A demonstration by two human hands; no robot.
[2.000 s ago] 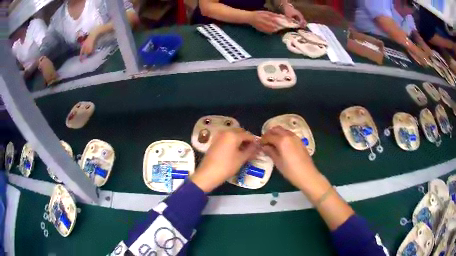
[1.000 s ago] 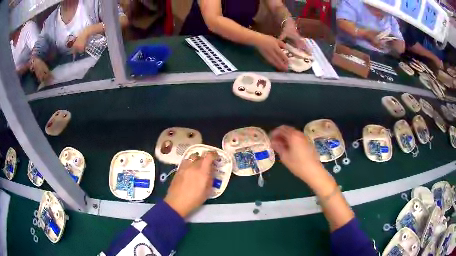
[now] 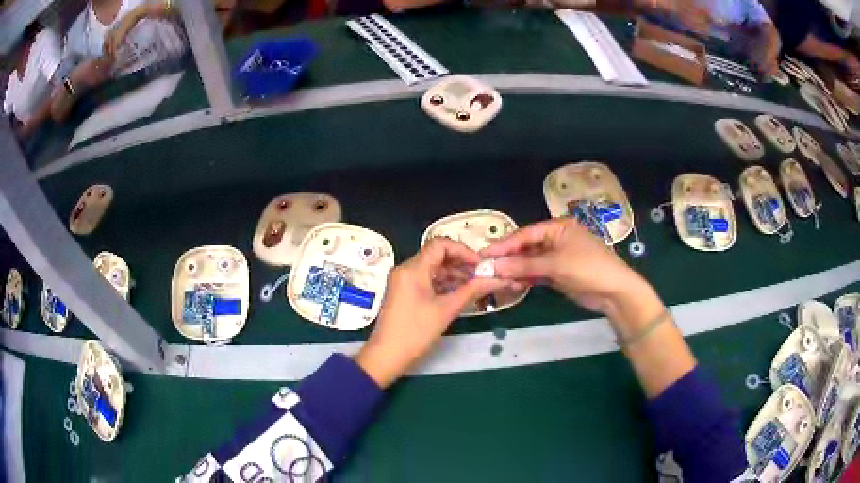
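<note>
My left hand and my right hand meet at the centre. Their fingertips pinch a small white fitting between them. Below them lies a cream back shell, open side up, mostly hidden by my hands. Left of my left hand lies another back shell with a light blue circuit board and a darker blue battery. A ring on a lead hangs outside its left edge. It overlaps a cream front shell with dark spots.
More filled back shells lie along the green belt, left and right. A front shell lies near the far rail. Filled shells pile up at lower right. A grey upright slants at left. A blue bin and coworkers' arms are beyond.
My hands have come together over the shell, with a small white fitting between the fingertips. My left hand has left the shell beside the front shell. The shells appear further left.
</note>
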